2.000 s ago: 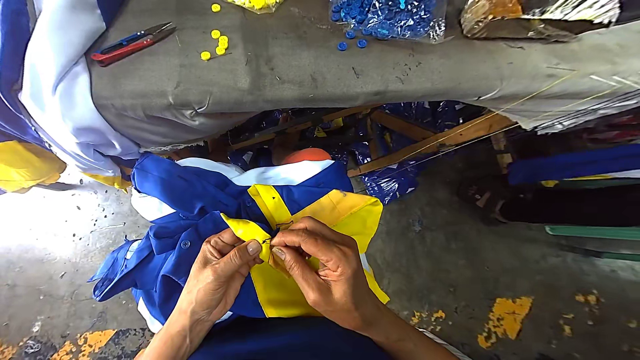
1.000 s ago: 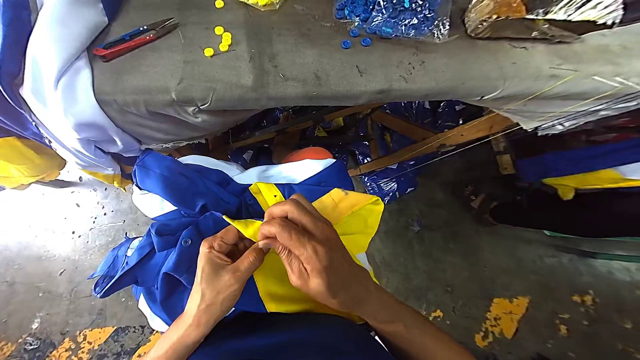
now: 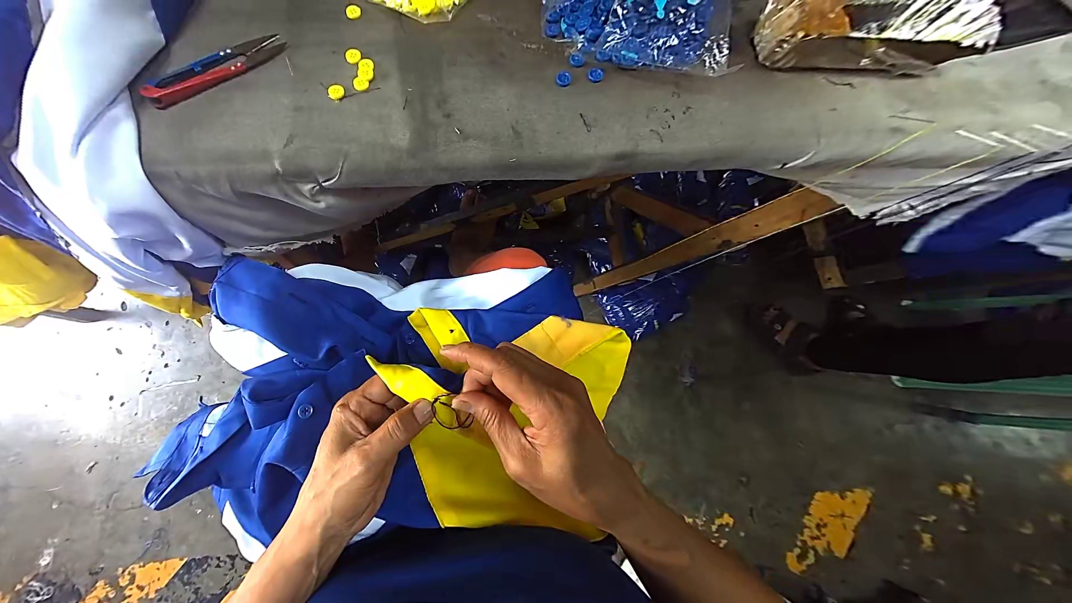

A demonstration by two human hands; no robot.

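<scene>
A blue, yellow and white garment [image 3: 494, 481] lies over my lap. My left hand [image 3: 360, 444] pinches the edge of its pointed yellow flap between thumb and fingers. Close beside it, my right hand [image 3: 540, 419] has its thumb and index finger at a loop of dark thread [image 3: 453, 412] by the flap; whether a needle is in the fingers cannot be told. A second yellow strip [image 3: 440, 328] with a small dark mark lies just above the hands. A blue button [image 3: 306, 411] shows on the blue cloth to the left.
On the cloth-covered table [image 3: 469, 126] are thread snips [image 3: 213, 71], several loose yellow buttons [image 3: 353, 56] and a bag of blue buttons [image 3: 645, 33]. Wooden braces [image 3: 712, 239] and plastic-wrapped bundles are beneath. Another person's dark-clothed leg [image 3: 938, 347] is at the right.
The loop of dark thread now shows between my hands, where it was not visible a second ago. My left hand still holds the yellow flap. Blue and white cloth at the far right has shifted.
</scene>
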